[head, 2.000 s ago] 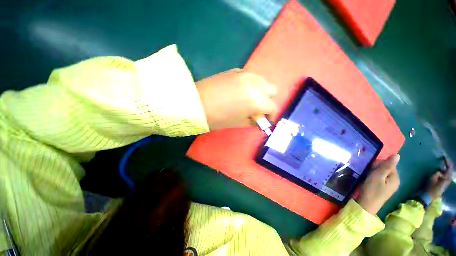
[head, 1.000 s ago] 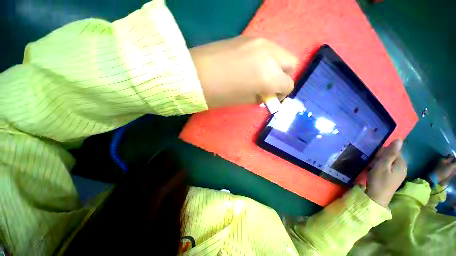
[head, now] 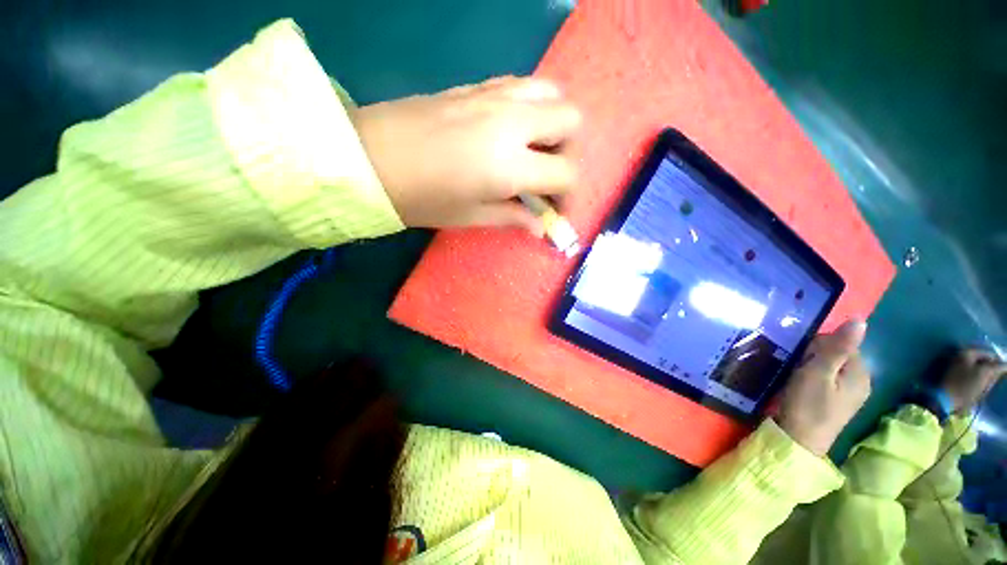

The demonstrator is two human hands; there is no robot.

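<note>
A black-framed tablet point(head: 701, 276) lies tilted on a red-orange foam pad point(head: 486, 298), its screen lit with a pale page and glare. My left hand point(head: 486, 160) is over the pad's left part and pinches a small stick-like plug point(head: 552, 226) with a yellow part and a pale metal end. The plug's end points at the tablet's left short edge, with a small gap between them. My right hand point(head: 823, 386) holds the tablet's lower right corner; its fingers are partly hidden beside the frame.
The pad lies on a glossy green bench point(head: 939, 188). A small shiny scrap point(head: 911, 257) lies right of the pad. A blue coiled cord point(head: 276, 320) hangs below my left sleeve. Dark hair point(head: 309, 475) covers the lower middle. Another person's hand point(head: 972, 377) and sleeve are at the right edge.
My left hand has drawn back leftwards from the tablet with the plug, whose metal end now shows clear of the edge. My right hand stays at the tablet's corner.
</note>
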